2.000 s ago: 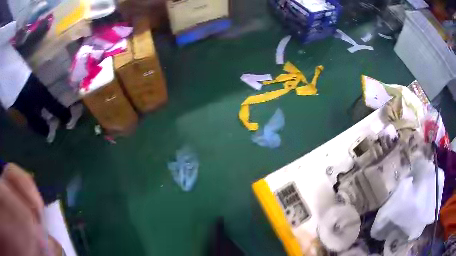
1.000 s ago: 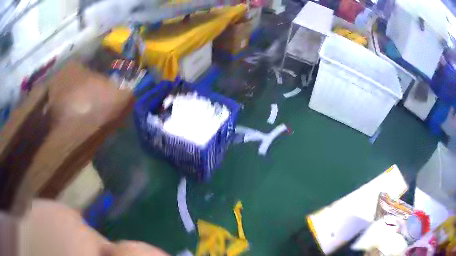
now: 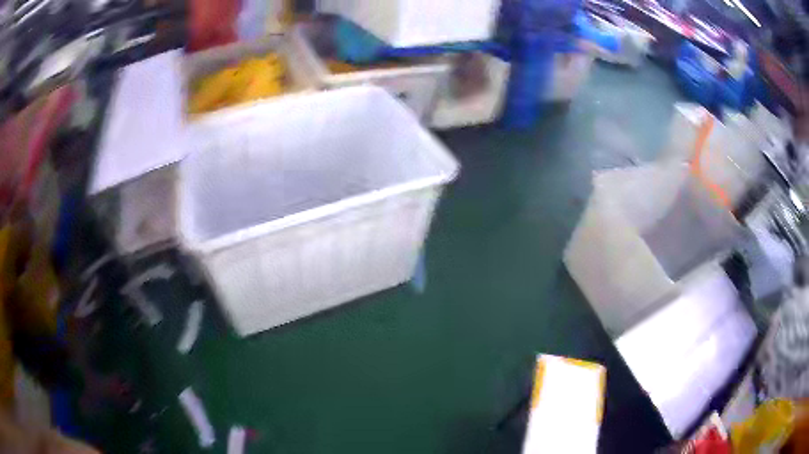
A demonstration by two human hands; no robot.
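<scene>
A large white tub (image 3: 310,257) with smooth sides stands on the green floor in front of me, and its inside looks empty. A blurred skin-coloured patch at the bottom left corner looks like part of my left hand (image 3: 44,442). It is cut off by the edge, and its fingers and anything in it cannot be made out. My right hand is out of the picture.
A white table end with yellow edging (image 3: 565,408) is at the bottom. An open pale box (image 3: 621,257) stands at the right. Behind the tub, a bin holds yellow cloth (image 3: 238,82). White strips (image 3: 196,417) lie on the floor at the lower left.
My view has swung right. The white tub has moved from the right to the left centre and looks larger. The blue crate has left the picture, and the hand shows much less.
</scene>
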